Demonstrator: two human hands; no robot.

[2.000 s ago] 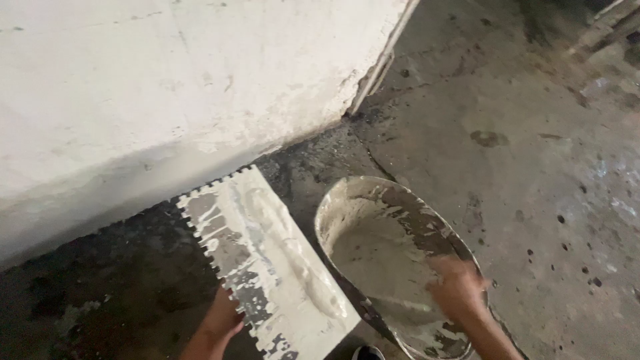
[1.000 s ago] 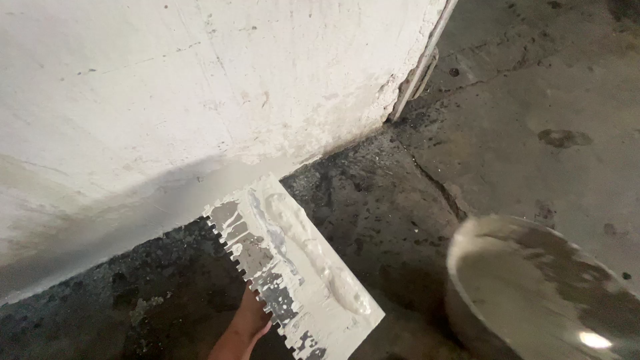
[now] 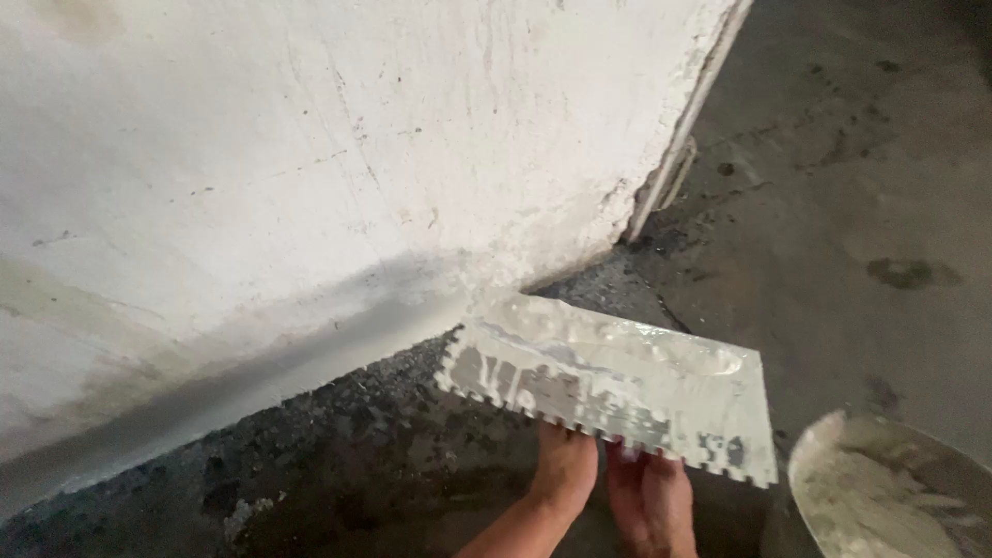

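A notched trowel [image 3: 612,380] coated with wet pale plaster-like paste lies across the lower middle, its toothed edge toward me and its upper left corner at the foot of the white wall [image 3: 434,139]. Beneath the toothed edge, my left hand [image 3: 570,465] grips the trowel from its underside, fingers hidden by the plate. Just to its right, my right hand [image 3: 649,492] is also up against the underside; its fingertips are mostly covered, so its hold cannot be made out. A bucket [image 3: 806,457] of the same pale paste stands at the lower right.
The wall ends at a rough, chipped vertical edge with a thin pipe or strip [image 3: 686,116] along it. Dark, stained concrete floor [image 3: 814,256] runs along the wall base and beyond the corner, with a crack near it.
My right hand has left the bucket and come beside my left at the trowel. The trowel has turned, its long side now lying more level, one corner against the wall base. The view has shifted.
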